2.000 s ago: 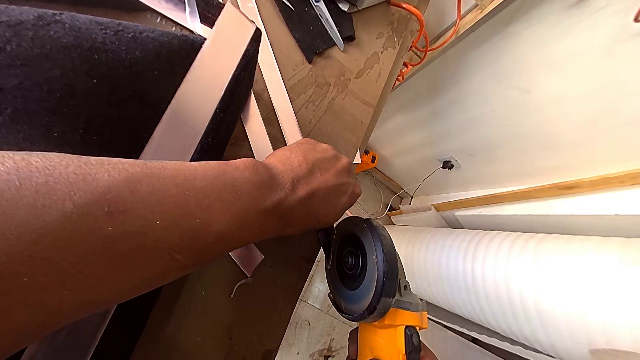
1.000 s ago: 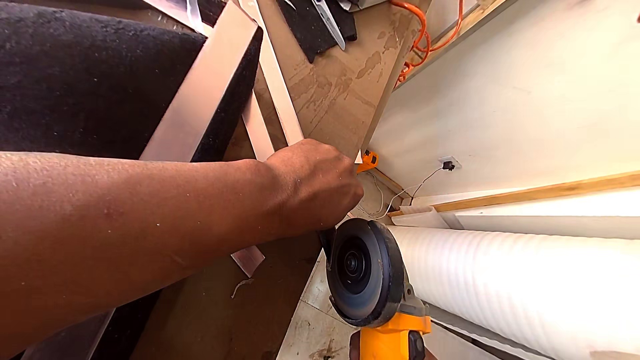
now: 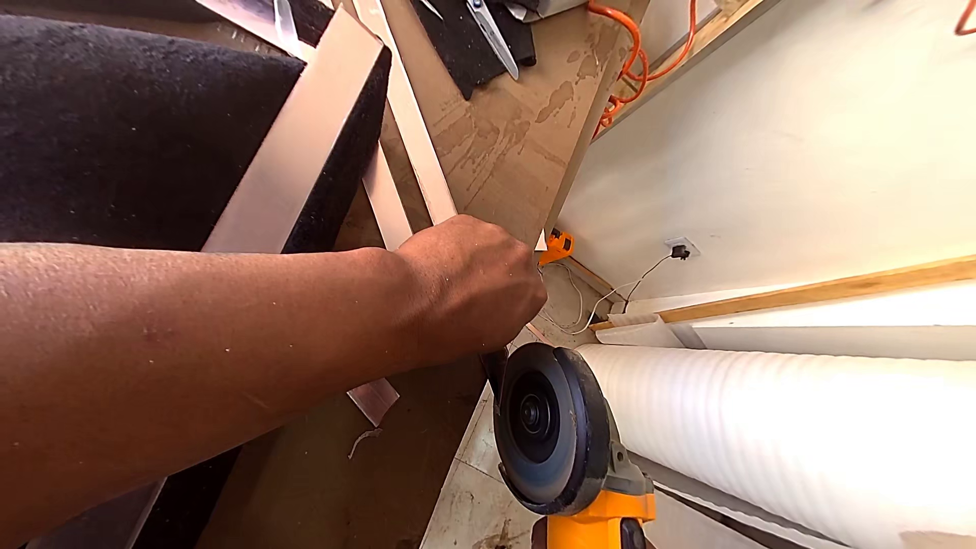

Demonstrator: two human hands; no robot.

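My left hand (image 3: 476, 286) is closed around a long, narrow pale strip (image 3: 419, 145) at the worktable's edge; its fingertips are hidden underneath. A dark end of a strip shows just below the fist, close beside the disc of a yellow and black angle grinder (image 3: 537, 412). My right hand (image 3: 540, 534) is on the grinder body, with only a bit of a finger visible at the bottom edge. Another pale strip (image 3: 389, 198) passes under my left wrist. A wider pale strip (image 3: 290, 152) lies along a black fabric-covered piece (image 3: 137, 130).
Scissors (image 3: 492, 34) lie on black cloth on the brown worktable (image 3: 518, 152). An orange hose (image 3: 637, 53) hangs by the wall. Right of the grinder is a large roll of white foam (image 3: 762, 412). A plug sits in a wall socket (image 3: 681, 248); cords run over the floor.
The grinder has shifted slightly down in view, towards the bottom edge. My left hand has stayed in nearly the same place on the strip.
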